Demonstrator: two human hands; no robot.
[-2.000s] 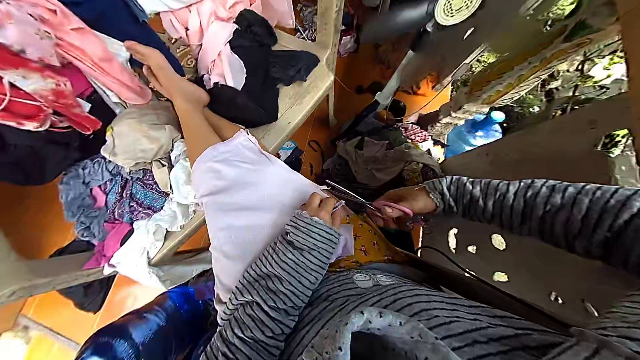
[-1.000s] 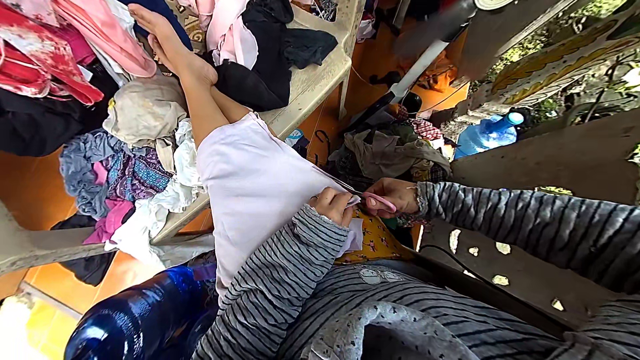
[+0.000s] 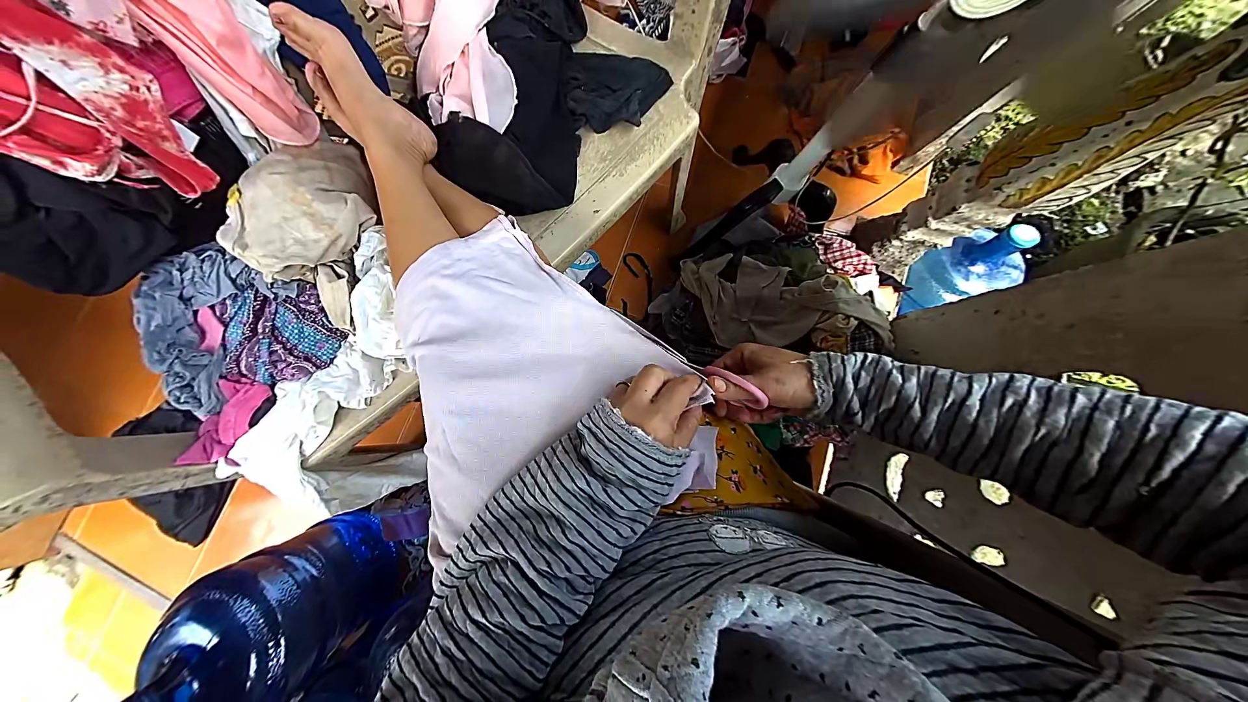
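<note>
A pale lilac-white cloth (image 3: 517, 341) lies over my lap and legs, with my bare feet resting on a plastic chair beyond it. My left hand (image 3: 660, 405) pinches the cloth's right edge near my waist. Close beside it, my right hand (image 3: 765, 382) grips a pair of scissors by the pink handles (image 3: 741, 386). The blades point up and left along the cloth's edge and are partly hidden by it. Under the hands shows a yellow floral fabric (image 3: 741, 468), with a small pale cloth piece (image 3: 700, 458) on it.
Clothes are heaped on the plastic chair (image 3: 624, 185) and at the left, among them a beige cloth (image 3: 297, 210). A large blue water bottle (image 3: 263, 604) lies at lower left. More cloths (image 3: 770, 292) are piled beyond my right hand, with a light-blue bottle (image 3: 960, 268) at the right.
Two seconds ago the scissor blades showed spread apart; now they lie mostly along the cloth's edge. My right hand has moved closer to my left hand, which still pinches the cloth.
</note>
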